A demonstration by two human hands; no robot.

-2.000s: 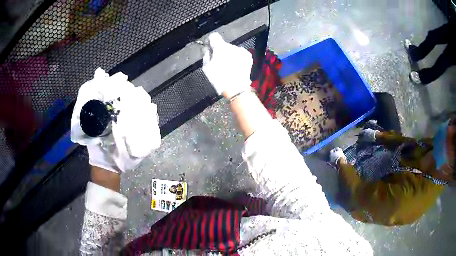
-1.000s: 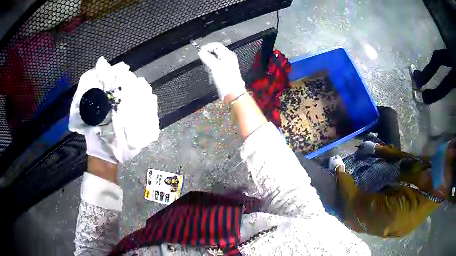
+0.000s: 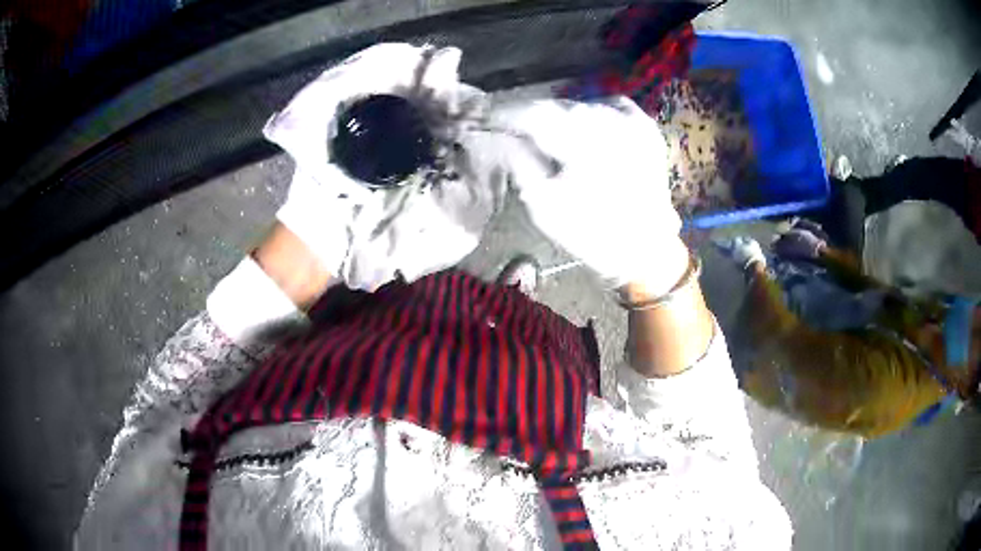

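Note:
My left hand, in a white glove, holds the round paint pot with black inside. A crumpled white wiping rag is bunched around the pot. My right hand, also gloved, is just right of the pot with its fingers against the rag's right side. A thin dark piece, seemingly the touch-up brush, shows at its fingers; its tip cannot be made out. Black perforated mesh panels run across the top and left, beyond both hands, and neither hand visibly touches them.
A blue parts crate with small dark pieces stands at upper right, with red-black cloth by its left rim. A seated person in a mustard top is at right. Another person's dark-clad leg shows at the right. The floor is grey concrete.
My right hand has moved from the panel edge down to the rag beside the pot. My left hand with pot and rag has moved right. The view has shifted, and the printed card is no longer visible.

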